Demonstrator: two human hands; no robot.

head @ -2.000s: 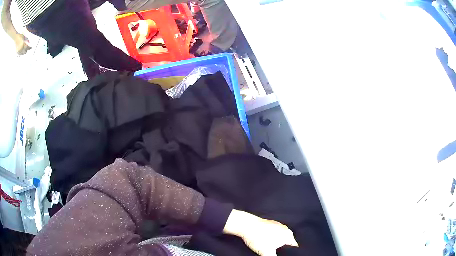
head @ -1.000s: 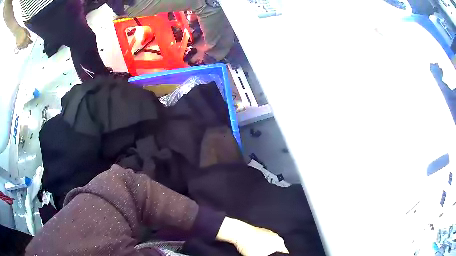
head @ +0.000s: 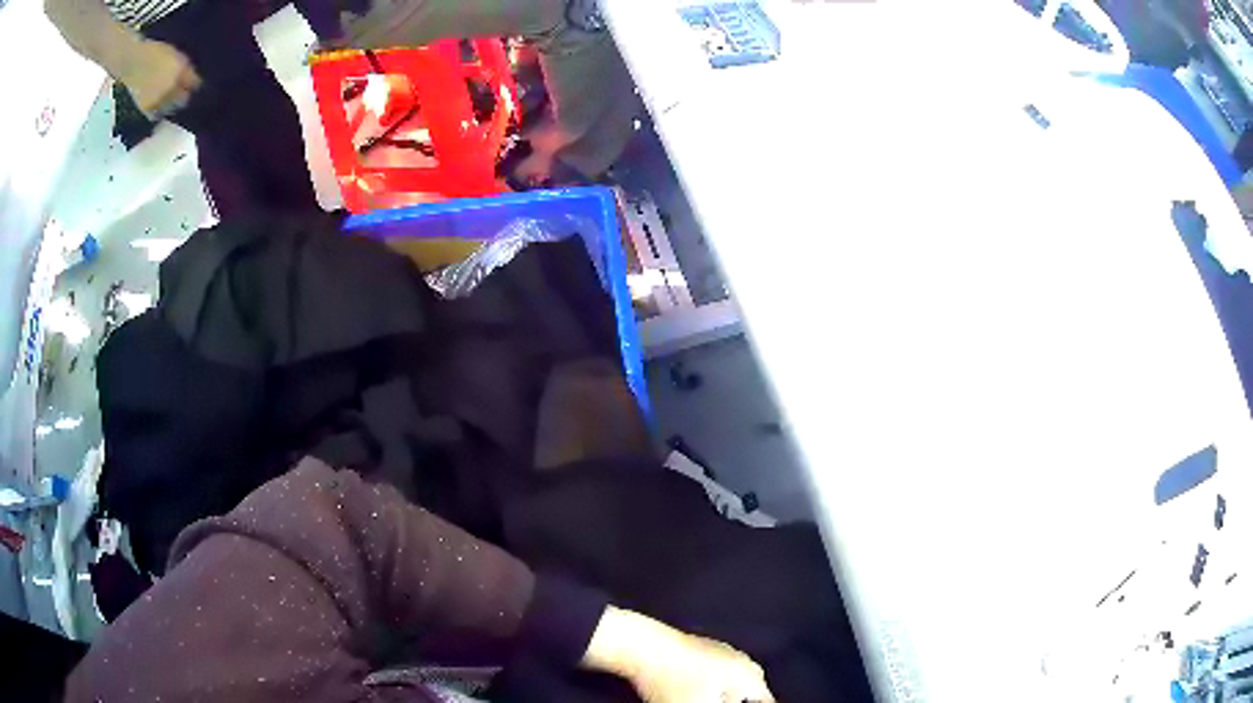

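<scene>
My left hand [head: 680, 666] is at the bottom edge, on a large black cloth piece [head: 673, 549]. The fingers are bent down and partly cut off by the edge, so I cannot tell whether they grip the cloth. The black cloth runs beside the white table and joins a heap of black cloth [head: 296, 316] on the left, which hangs over the blue crate [head: 618, 275]. The purple-brown sleeve of my left arm lies across the heap. My right hand is out of the picture.
The white table [head: 962, 343] fills the right, with dark scraps near its far side. A red crate [head: 412, 124] stands beyond the blue one. At the upper left another person's hand [head: 158, 80] is at black cloth. White machine parts line the left edge.
My left hand sits lower and further left in the picture, with its fingers now at the bottom edge. The other person's hand has moved right onto the black cloth.
</scene>
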